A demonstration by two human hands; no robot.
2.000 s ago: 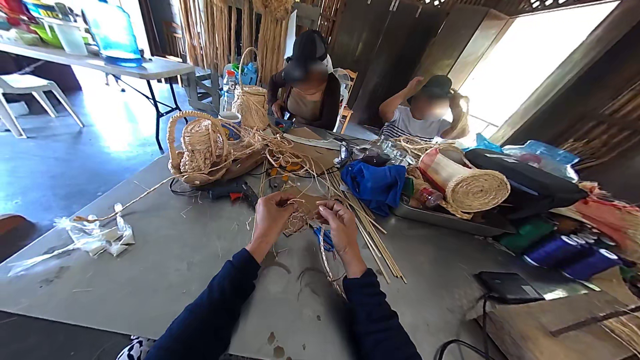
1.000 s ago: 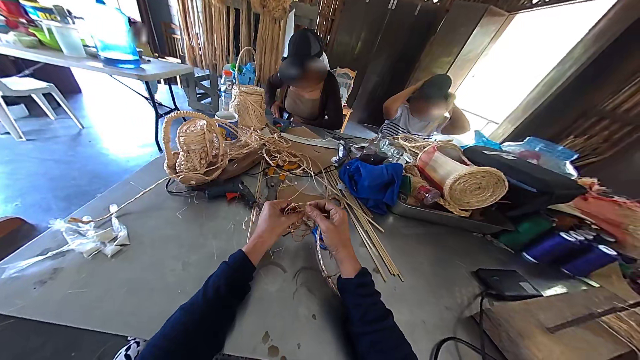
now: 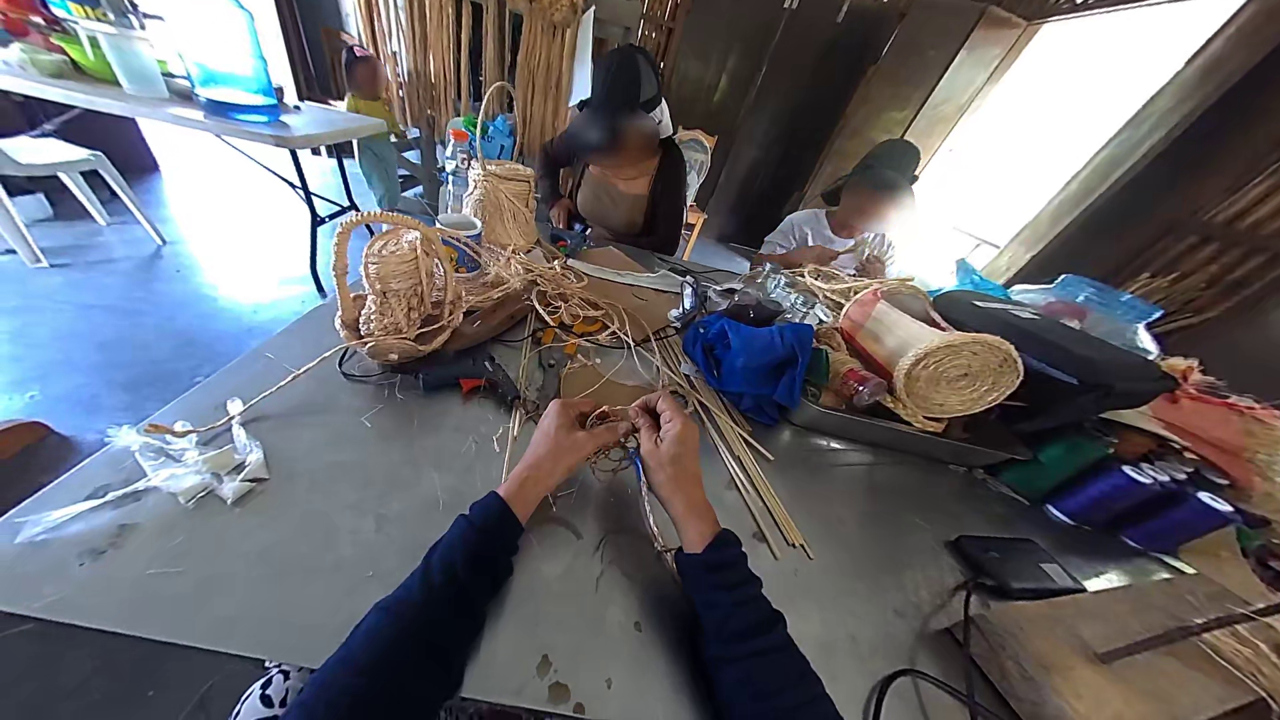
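Note:
Near the middle of the grey table (image 3: pixel 400 560), my left hand (image 3: pixel 568 440) grips the left side of a small openwork piece of braided natural fibre (image 3: pixel 608 455). My right hand (image 3: pixel 672 450) pinches the same piece at its upper right, close to the left fingertips. A braided fibre strand (image 3: pixel 655 525) hangs from it below my right hand, with a bit of blue beside it. Thin wooden sticks (image 3: pixel 745 470) lie to the right. Left of my hands are a glue gun (image 3: pixel 470 372) and pliers with orange handles (image 3: pixel 575 335).
A woven fibre basket (image 3: pixel 400 285) stands at the left, with loose fibre (image 3: pixel 560 285) behind. Plastic packets (image 3: pixel 205 460) lie nearer. At right are a blue cloth (image 3: pixel 750 360), a metal tray (image 3: pixel 900 440), thread spools (image 3: pixel 1110 495) and a black device (image 3: pixel 1015 565). Two people sit across the table.
The person across at the right has lowered both arms from the head to the front. A small person now shows behind at the left. My hands stay together on the fibre piece.

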